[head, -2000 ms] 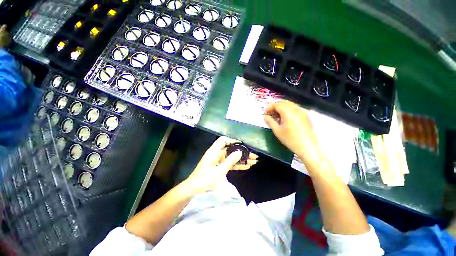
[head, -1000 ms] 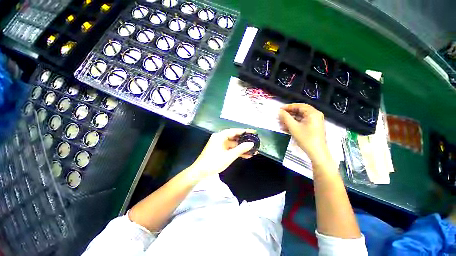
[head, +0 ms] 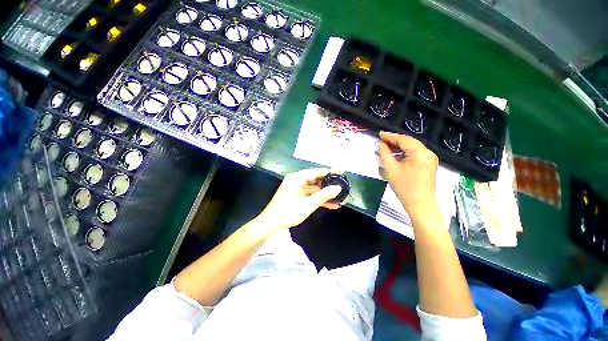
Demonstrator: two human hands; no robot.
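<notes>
My left hand (head: 301, 198) holds a round black housing (head: 335, 188) by its rim between thumb and fingers, at the bench's front edge. My right hand (head: 408, 166) is over the white paper (head: 363, 156), thumb and fingertips close together; whether a wire or other small thing is between them is too small to tell. A pink-red loose wire pile (head: 341, 125) lies on the paper, left of my right hand. The black pocket tray (head: 433, 133) behind it holds one yellow-taped unit (head: 361, 63) and several dark units with thin curved wires.
A clear blister tray (head: 250, 150) with silver discs lies at the left. More trays and a tray stack (head: 143, 200) stand further left. A clear plastic bag (head: 472, 212), cream strips (head: 500, 213) and an orange-red sheet (head: 537, 180) lie at the right. Blue sleeves show at both sides.
Since the first frame, my left hand has moved from below the bench edge up and right with the housing. My right hand has shifted right, away from the wire pile.
</notes>
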